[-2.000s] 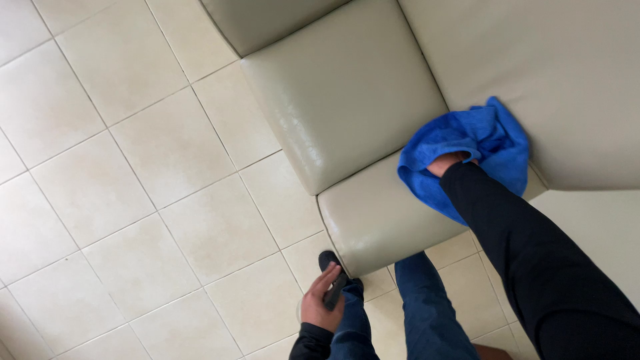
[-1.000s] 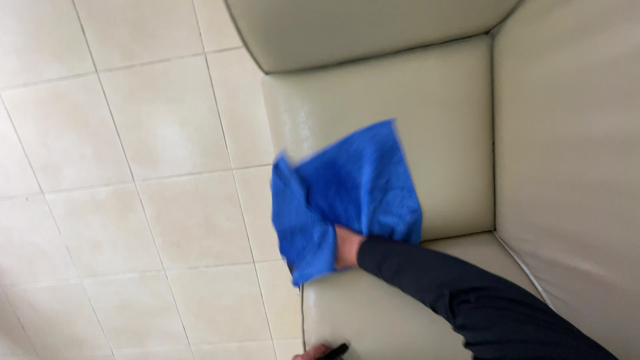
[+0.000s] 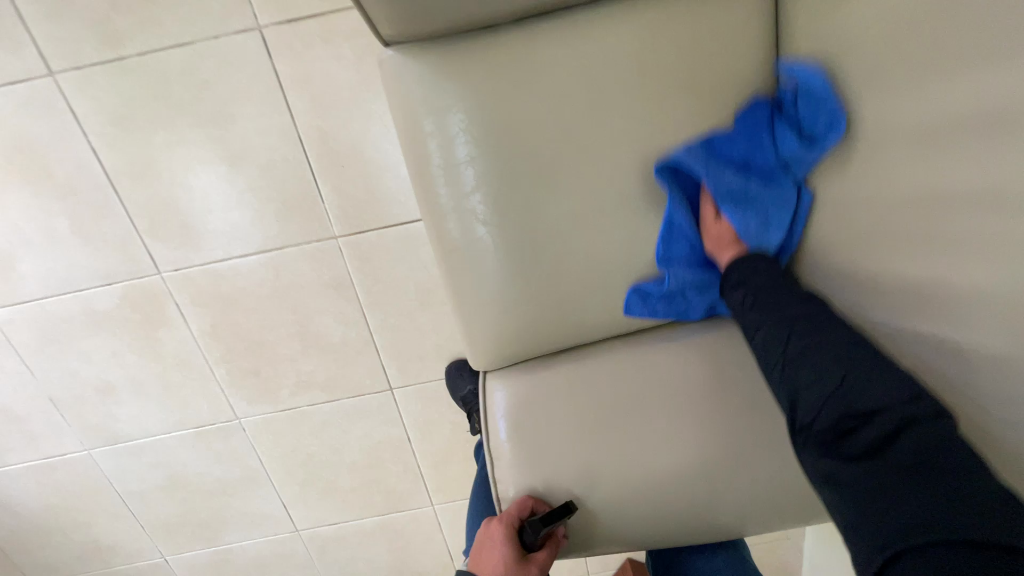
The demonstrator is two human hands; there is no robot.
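Observation:
A blue cloth (image 3: 752, 176) lies bunched over the inner edge of a beige upholstered seat cushion (image 3: 576, 184), against the sofa's backrest (image 3: 904, 160). My right hand (image 3: 720, 228) is on the cloth, its fingers hidden in the folds. At the lower middle, my left hand (image 3: 516, 540) grips a small black object (image 3: 548, 526) above the front corner of the nearer section of the seat (image 3: 640, 440). Only part of that object shows, so its kind cannot be told.
Beige floor tiles (image 3: 272, 320) stretch along the left of the seat. A black shoe (image 3: 462, 392) and jeans show beside and below the sofa's edge. The sofa's armrest or raised section (image 3: 472, 16) borders the top. A brown object (image 3: 632, 567) is partly visible at the bottom.
My right hand with the blue cloth has moved from the cushion's front side, seen one second ago, across to the backrest side. More of my left hand with the black object now shows.

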